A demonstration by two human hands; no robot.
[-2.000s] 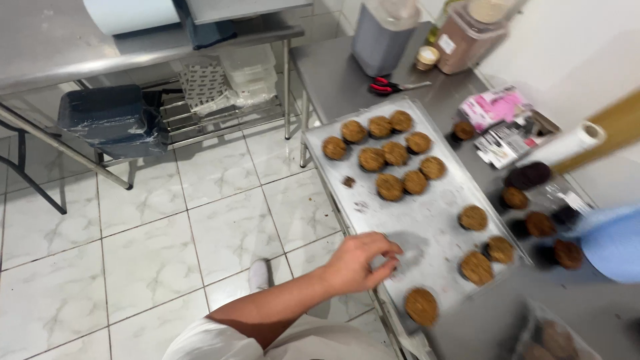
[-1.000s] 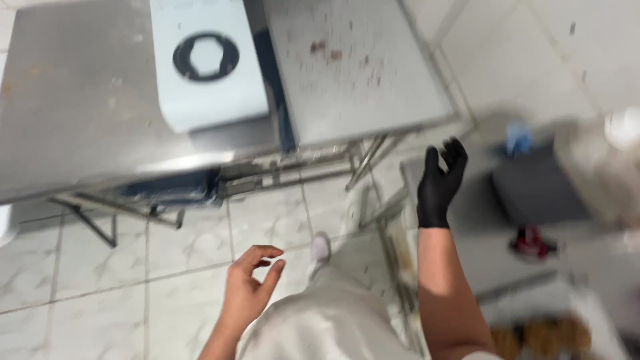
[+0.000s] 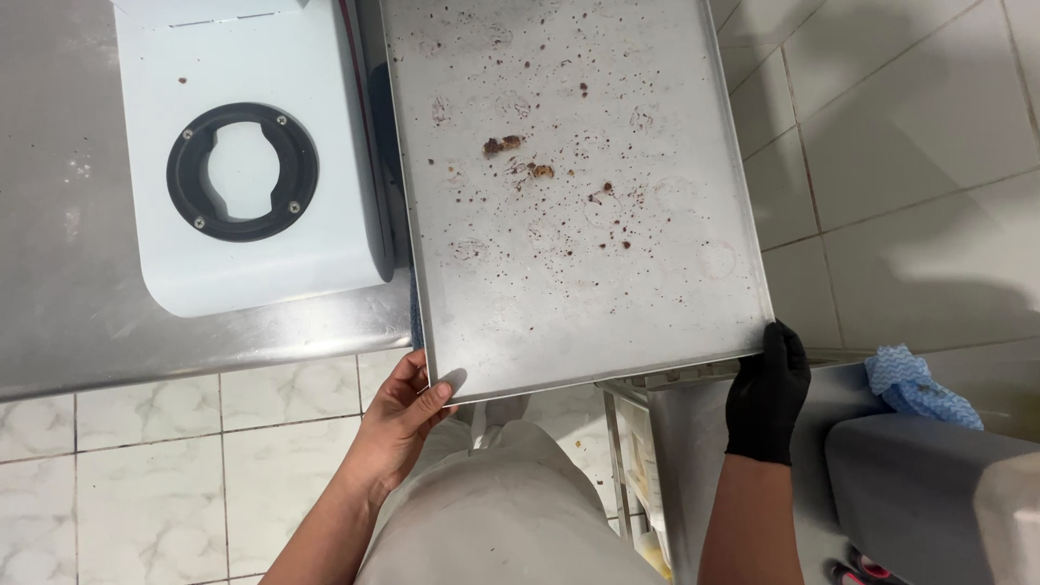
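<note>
A flat metal baking tray strewn with brown crumbs fills the upper middle of the head view. My bare left hand grips its near left corner, thumb on top and fingers beneath. At the near right corner my right hand, in a black glove, holds the rim. Two larger brown crumb pieces lie near the tray's middle, with faint round marks around them. What supports the tray's far part is hidden.
To the left, a white appliance base with a black screwed ring stands on a steel table. At the lower right are another steel table, a blue-and-white cloth, a grey container and red-black handles. A tiled wall rises at right.
Both hands have moved to the tray's near corners and closed on them; a second ago neither touched it. The view has swung left from the tray of round brown baked goods.
</note>
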